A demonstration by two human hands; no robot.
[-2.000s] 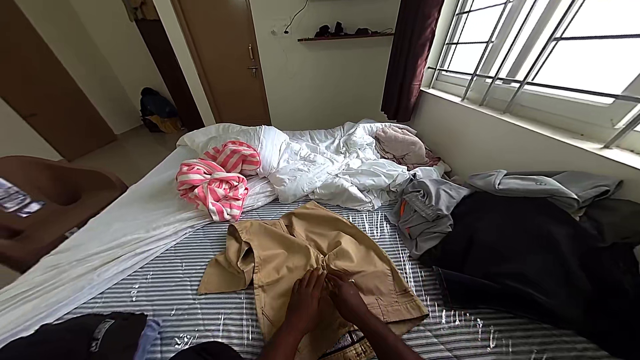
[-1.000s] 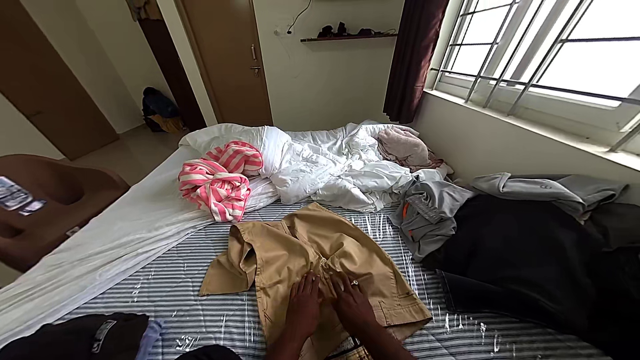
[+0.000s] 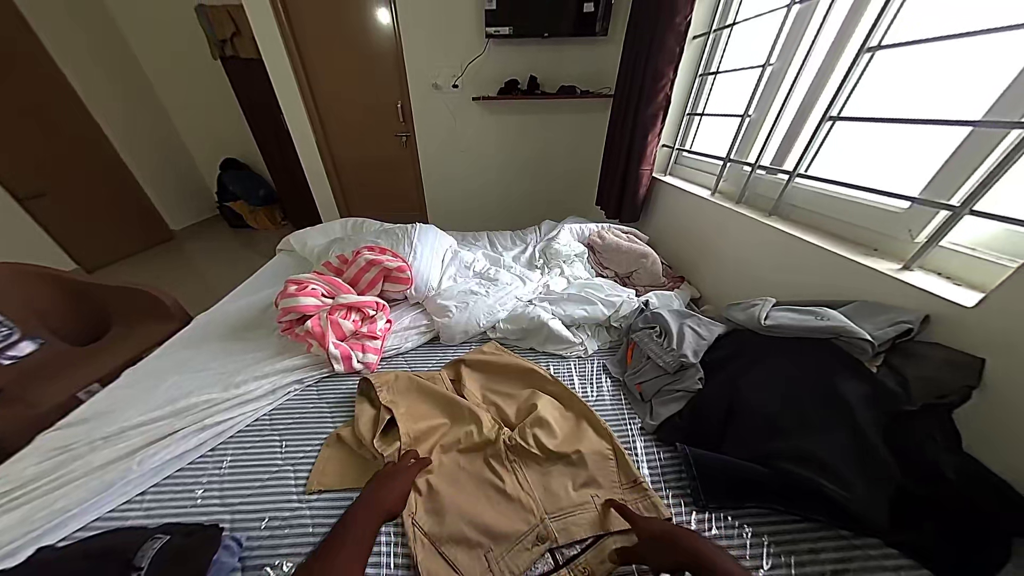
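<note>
A tan buttoned garment (image 3: 480, 448), with pockets and a waistband, lies spread on the striped mattress (image 3: 240, 448). At its left edge my left hand (image 3: 398, 484) touches the cloth near a fold; whether the fingers pinch it cannot be told. My right hand (image 3: 644, 538) rests at the lower right, fingers apart, over the pocket and waistband area. Near the bottom, the garment gapes and shows a patterned lining.
Beyond lie a pink-striped cloth (image 3: 344, 312) and a rumpled white sheet (image 3: 528, 296). Grey clothing (image 3: 668, 360) and a black garment (image 3: 792, 424) are heaped at right. A dark folded garment (image 3: 120, 552) sits at lower left.
My hands have moved apart from the middle of the tan garment, the left one to its left edge and the right one toward its lower right.
</note>
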